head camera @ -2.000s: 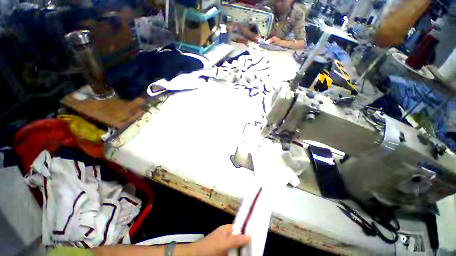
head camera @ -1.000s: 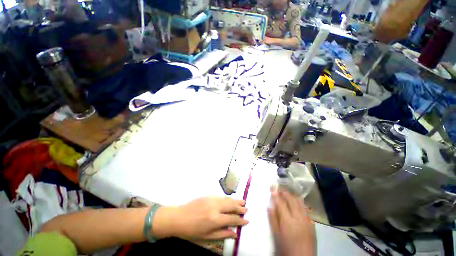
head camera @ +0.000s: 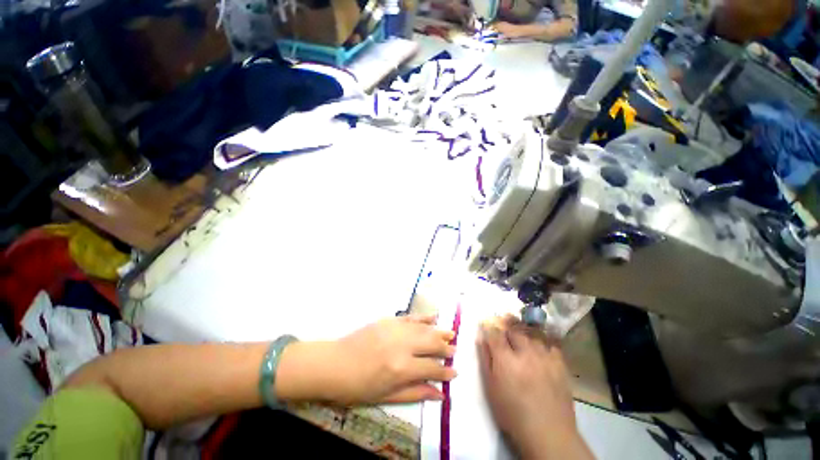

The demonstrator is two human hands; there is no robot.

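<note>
A white trim piece with one dark red line (head camera: pixel 446 409) runs from the table's front edge up to the needle area of the sewing machine (head camera: pixel 629 216). My left hand (head camera: pixel 387 362) lies flat on its left side, fingertips at the red line. My right hand (head camera: pixel 526 382) lies flat on its right side, fingertips close to the presser foot area. The needle itself is lost in glare. The needle plate (head camera: pixel 436 269) shows partly at the left of the piece. Both hands press the piece down with fingers extended.
A heap of sewn strips (head camera: pixel 441 99) lies beyond the needle. Navy fabric (head camera: pixel 243 108) and a flask (head camera: pixel 94 126) are at far left. Waiting striped pieces (head camera: pixel 76 337) are at lower left. A black smartphone (head camera: pixel 632 355) and dark snips (head camera: pixel 674 445) lie at right. Another person's arm (head camera: pixel 535 30) shows at the top.
Since the first frame, the trim piece has gone from my left hand at the front edge to under the machine head. My right hand has come into view onto it.
</note>
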